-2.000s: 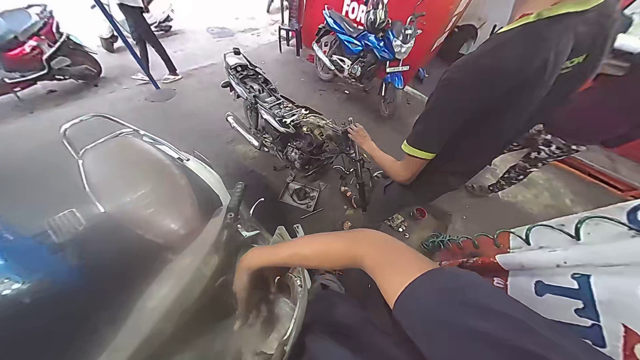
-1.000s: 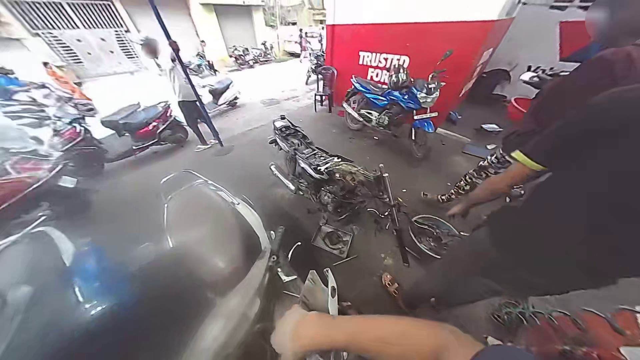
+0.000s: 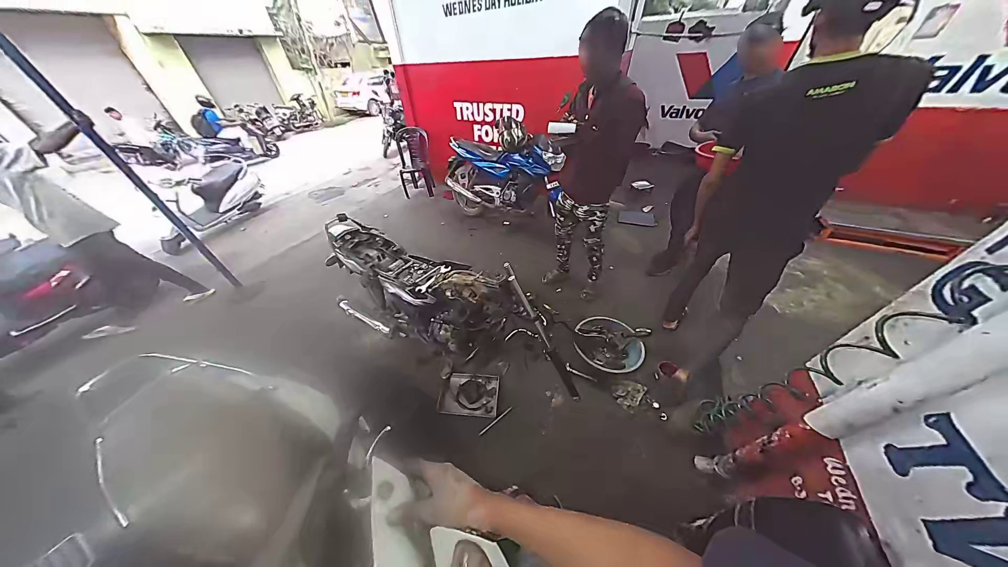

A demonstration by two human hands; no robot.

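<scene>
My right hand [image 3: 445, 498], on a bare forearm that comes in from the lower right, lies against a pale body panel [image 3: 387, 492] at the front of a scooter. The fingers are blurred and partly hidden, so their grip is unclear. The scooter's grey seat [image 3: 213, 465], with a metal rail around it, fills the lower left. My left hand is out of view. Beyond my hand stands a partly dismantled motorcycle [image 3: 425, 283], its frame and engine exposed. A square metal tray [image 3: 469, 394] with a dark part in it lies on the ground near it.
A round basin [image 3: 610, 344] with parts sits beside the motorcycle's fork. Three people stand at the right, one in a black shirt [image 3: 819, 150]. A blue motorcycle [image 3: 504, 169] is by the red wall. A coiled green hose [image 3: 819, 364] hangs at right; a slanted pole [image 3: 118, 157] stands left.
The view has swung up and shifted. The person in the black shirt, earlier reaching toward the dismantled motorcycle, now stands upright beside the others. My right hand stays at the scooter's front.
</scene>
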